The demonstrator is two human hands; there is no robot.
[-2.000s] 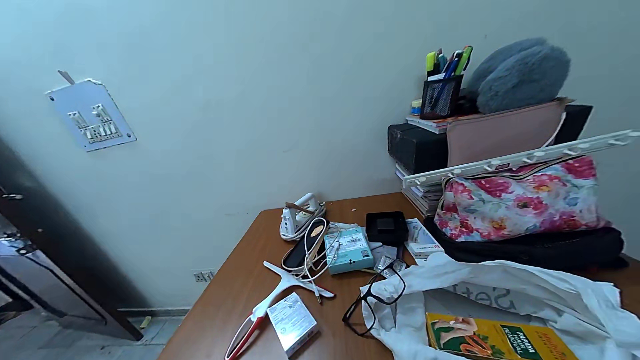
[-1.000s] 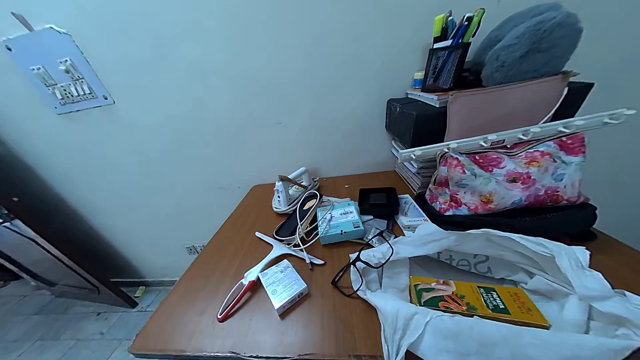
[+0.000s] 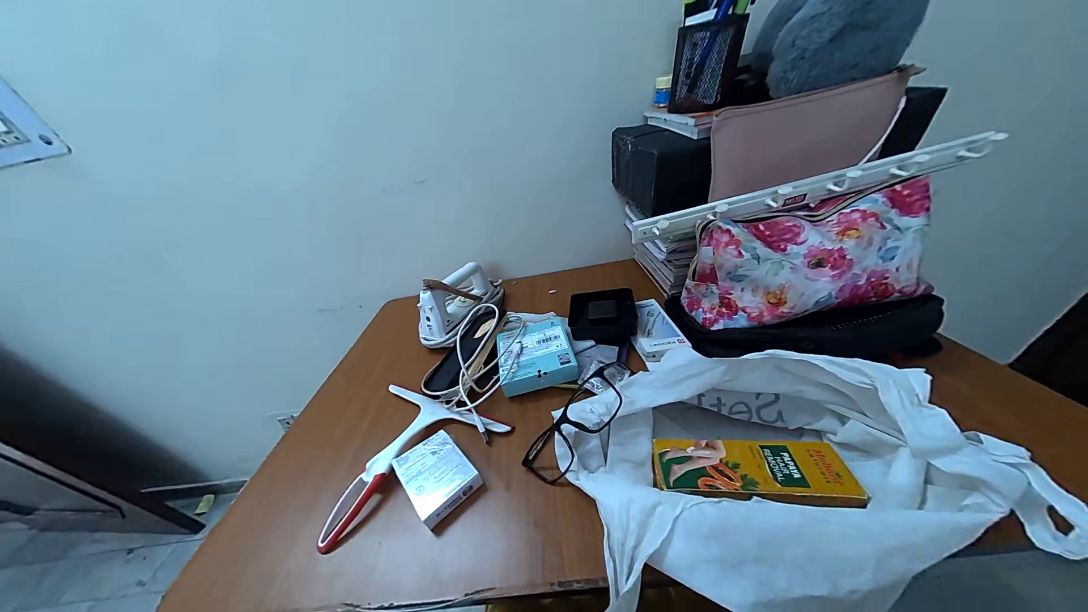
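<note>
Neither my left hand nor my right hand shows in the head view. On the wooden table lie a red and white squeegee (image 3: 382, 463) and, against its handle, a small white box (image 3: 437, 479). Black-framed eyeglasses (image 3: 574, 425) rest partly on the edge of a white cloth bag (image 3: 765, 544). A yellow and green box (image 3: 759, 473) lies in the bag's opening. Behind the squeegee are a light blue box (image 3: 537, 357), a white cable (image 3: 466, 361) and a white power strip (image 3: 455, 306). A black square case (image 3: 603, 315) sits beside the blue box.
At the right back, a floral pouch (image 3: 816, 259) stands on a black bag (image 3: 816, 327), with a white hook rail (image 3: 816, 189) across its top. Behind are a pink pouch (image 3: 799, 136), stacked books (image 3: 667, 255), a mesh pen holder (image 3: 707, 64) and a grey fluffy item (image 3: 846, 47). The table's front edge (image 3: 527, 588) is worn.
The view has tilted down and moved in toward the table. The things on the table keep their places relative to each other.
</note>
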